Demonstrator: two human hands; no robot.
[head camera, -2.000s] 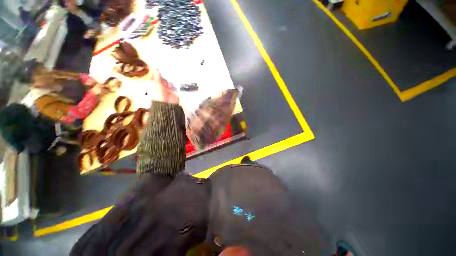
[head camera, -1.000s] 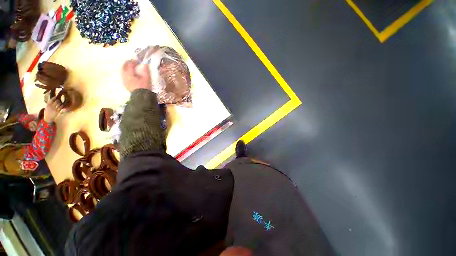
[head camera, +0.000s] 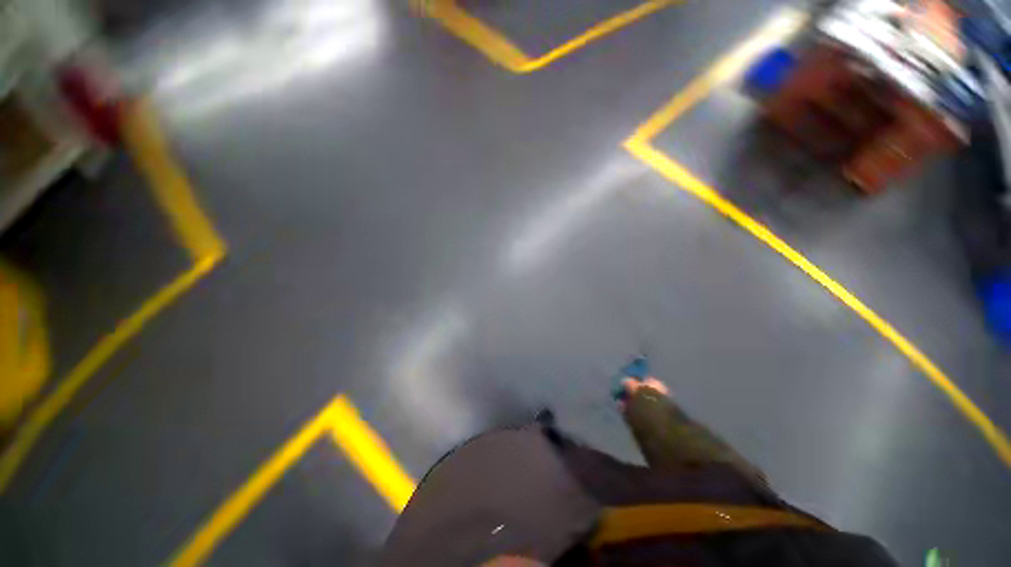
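Observation:
My right hand (head camera: 645, 388) is small and blurred, low and right of centre, at the end of a dark green-brown cuff. It is closed on a teal-blue object (head camera: 631, 374) that looks like the looped handles of scissors. Its blades cannot be made out. My left hand is out of the picture, and the clear plastic bag is not in view.
Grey floor with yellow lane lines (head camera: 815, 269) lies ahead. A reddish-brown desk (head camera: 815, 105) with white items on top stands at upper right, a blue object (head camera: 770, 72) beside it. A blurred yellow object (head camera: 20, 343) is at the left edge.
The view has swung away from the white table to the floor. My left hand and the brownish plastic bag have left the picture. My right hand with the teal-blue object has come into view.

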